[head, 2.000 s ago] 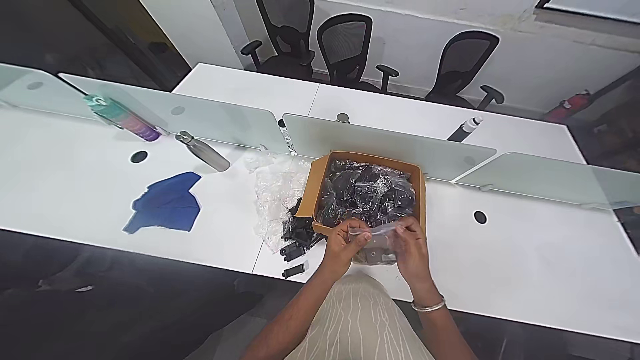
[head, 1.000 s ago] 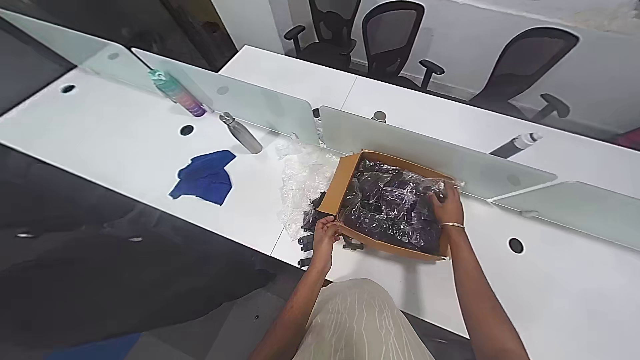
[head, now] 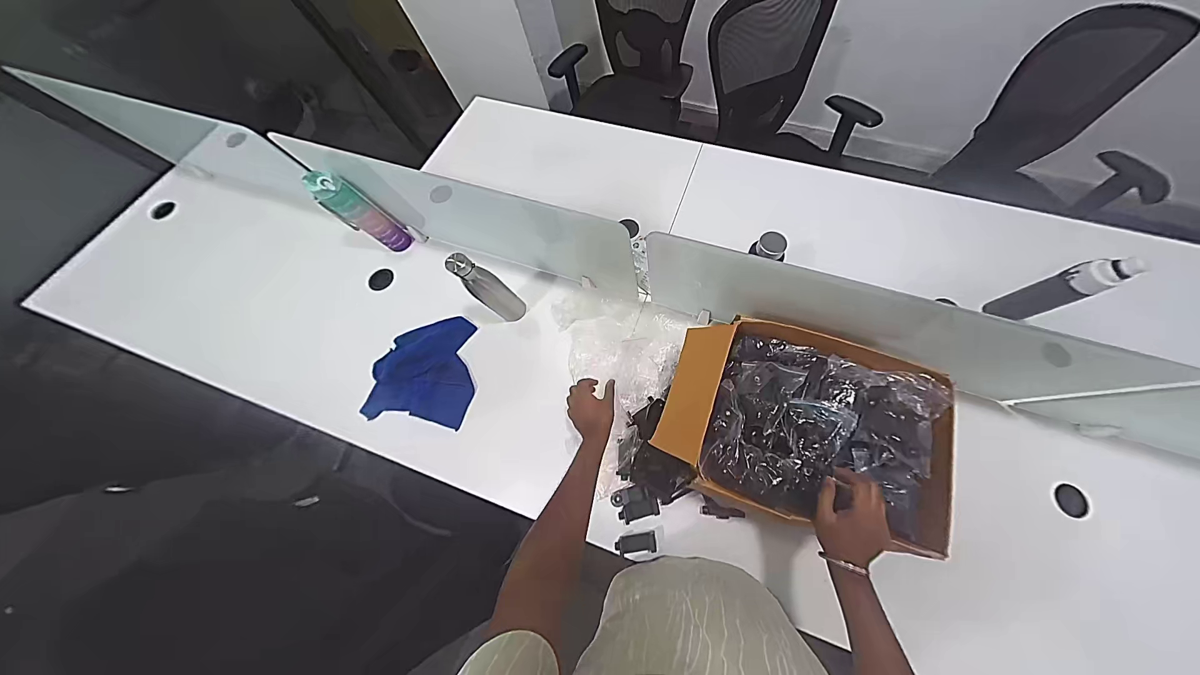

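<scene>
An open cardboard box [head: 689, 394] on the white desk holds many clear plastic bags of dark parts [head: 797, 422]. My right hand [head: 851, 517] is over the box's near side, fingers bent at the bags; whether it grips one cannot be told. Left of the box, my left hand [head: 592, 410] is at the edge of a heap of clear plastic bags [head: 623, 352], thumb and fingers apart, with nothing seen in it. Loose black plastic parts [head: 639, 504] lie between the heap and the box, partly under its flap. One more black part [head: 637, 543] lies near the desk's front edge.
A blue cloth [head: 427, 375], a steel bottle [head: 486, 287] and a teal-to-purple bottle [head: 358, 212] are on the left of the desk. A frosted glass divider [head: 806, 291] runs behind the box. Beyond it are a dark bottle with a white top [head: 1064, 288] and mesh office chairs [head: 769, 66].
My left hand has left the box's near left corner and moved to the clear bag heap. The small bag held in both hands two seconds ago is no longer in them. The view has shifted left.
</scene>
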